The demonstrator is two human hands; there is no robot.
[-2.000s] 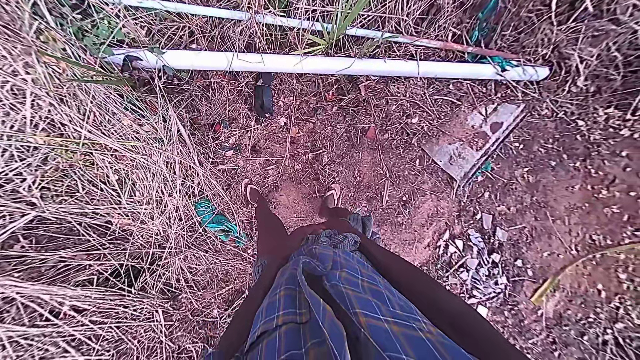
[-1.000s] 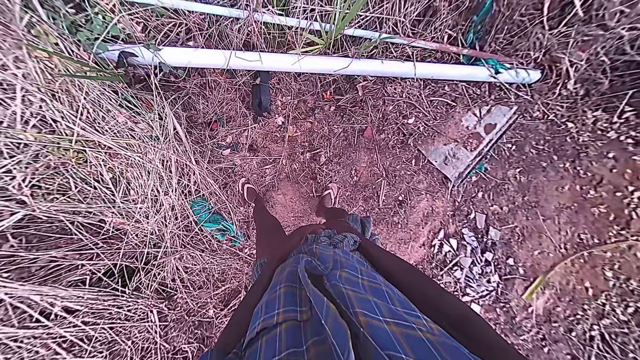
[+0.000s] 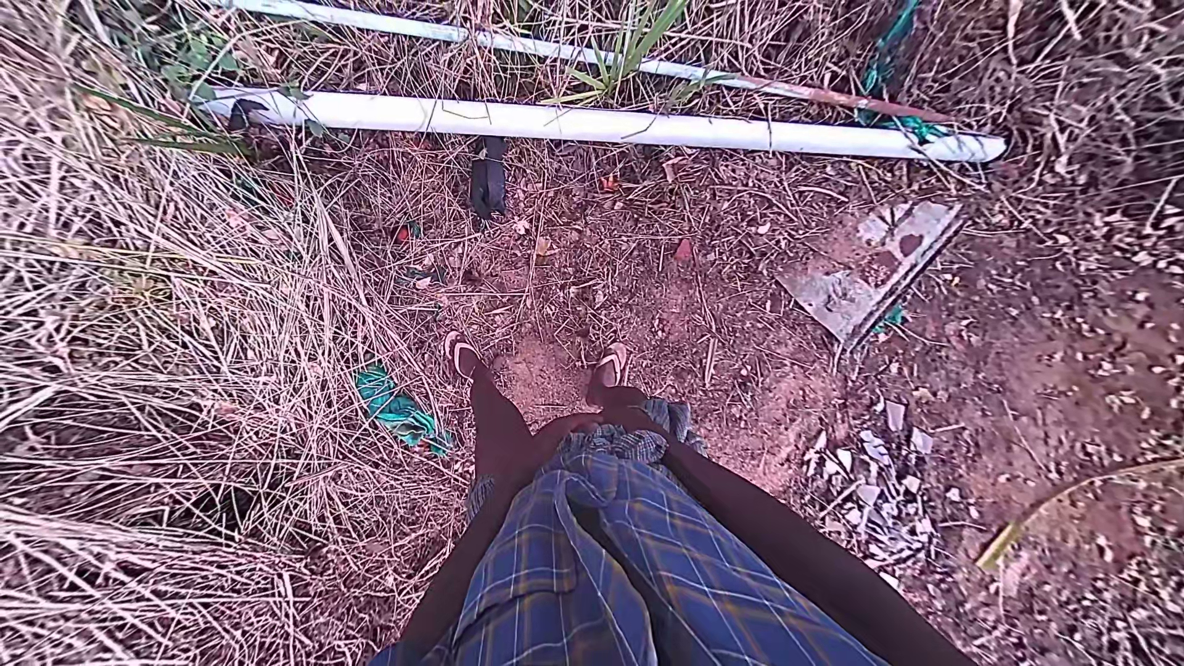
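Below the middle of the head view, both arms reach down over a blue plaid cloth garment [image 3: 555,555]. My left hand [image 3: 555,433] rests at the gathered top of a grey checked cloth [image 3: 615,444], with its fingers mostly hidden. My right hand [image 3: 634,421] touches the other side of the same gathered cloth, and its fingers are dark and unclear. Whether either hand grips the cloth cannot be told. Beyond the hands, two feet in thong sandals [image 3: 614,359] stand apart on bare soil.
A white pole [image 3: 555,122] and a thinner pole [image 3: 444,32] lie across the ground ahead. A flat slab [image 3: 874,268] and broken pieces [image 3: 879,490] lie at right. Green netting [image 3: 398,407] lies by dry grass at left. A black strap-like item [image 3: 487,180] lies under the white pole.
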